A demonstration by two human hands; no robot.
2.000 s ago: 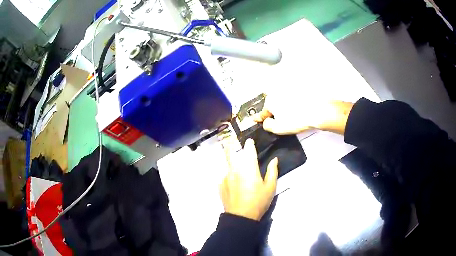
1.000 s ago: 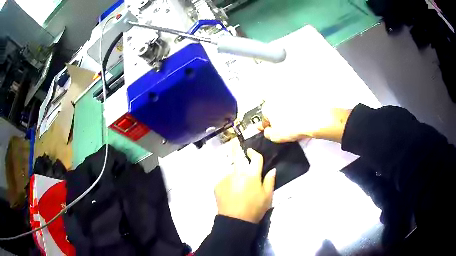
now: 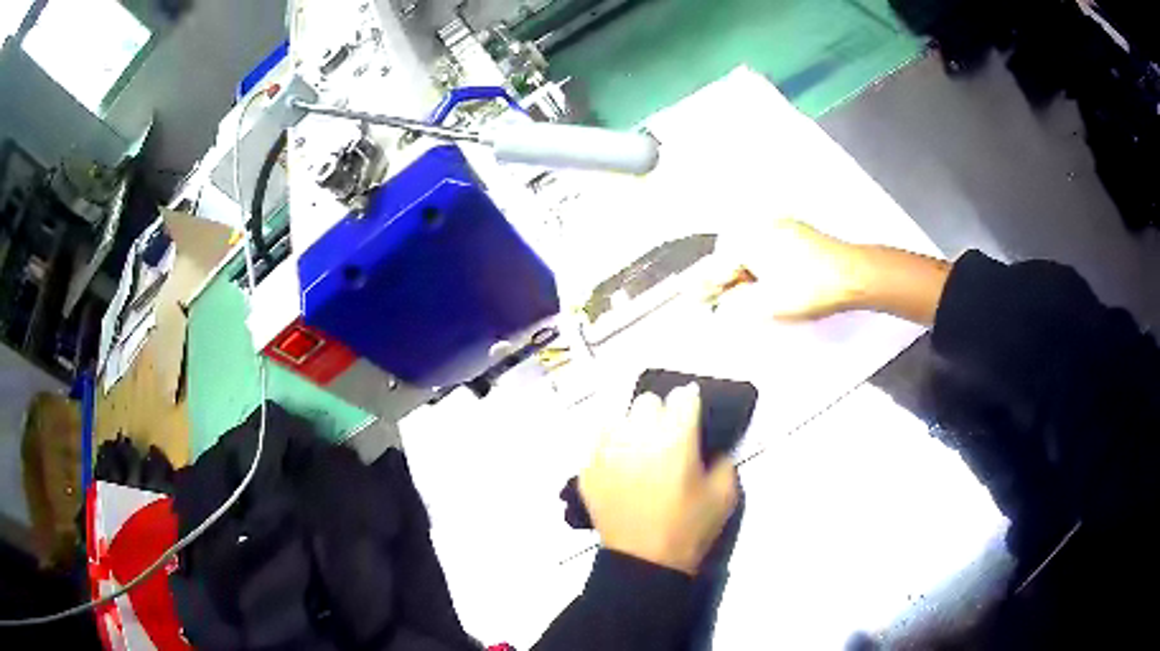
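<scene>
My left hand (image 3: 659,481) lies on a black fabric piece (image 3: 728,410) on the white sheet, in front of the machine; its fingertips rest on the piece and part of it is hidden under the hand. My right hand (image 3: 814,274) is to the right of the clamp area, fingers apart, overexposed and partly washed out. The sewing machine head with its blue cover (image 3: 426,274) stands at centre left. A metal plate with a slot (image 3: 651,277) lies bare beside the presser foot (image 3: 550,356).
A large black fabric pile (image 3: 305,541) lies at left, beside a red-and-white bag (image 3: 140,560). A pale cylinder on a rod (image 3: 579,146) sticks out above the head. A thin cable (image 3: 261,432) curves down the left. More dark fabric (image 3: 1094,115) is at upper right.
The black piece has come out from the clamp towards me under my left hand. My right hand has let go of it and moved right. The view has shifted slightly.
</scene>
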